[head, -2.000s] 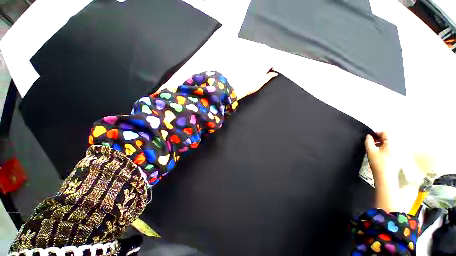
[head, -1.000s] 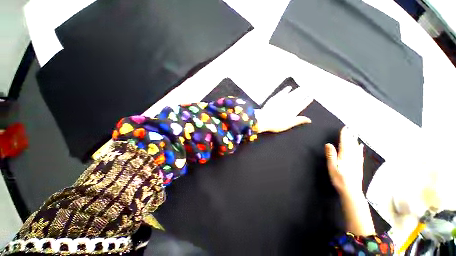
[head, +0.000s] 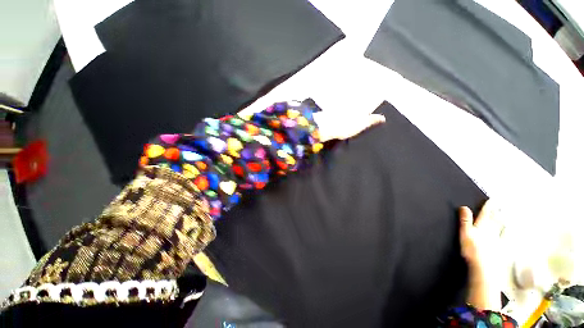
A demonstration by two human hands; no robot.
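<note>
A large black fabric panel point(head: 333, 237) lies on the white worktable point(head: 410, 106) in front of me. My left hand point(head: 349, 128) is at the panel's far edge, palm down, near its far corner; it is washed out by bright light, so its grip cannot be told. My right hand point(head: 479, 240) is at the panel's right edge near the right corner, thumb apart from the other fingers, which are overexposed. A small dark piece of fabric point(head: 311, 104) shows just beyond my left wrist.
Black panels point(head: 192, 57) lie at the upper left. A dark grey panel point(head: 470, 70) lies at the upper right. A yellow handle point(head: 536, 314) and clear plastic point(head: 567, 304) are at the lower right. A red object point(head: 30, 161) is at the far left.
The near panel was drawn back with notched layers showing beyond it; now its far edge lies farther out over them. My left hand has shifted slightly left, my right hand right and down.
</note>
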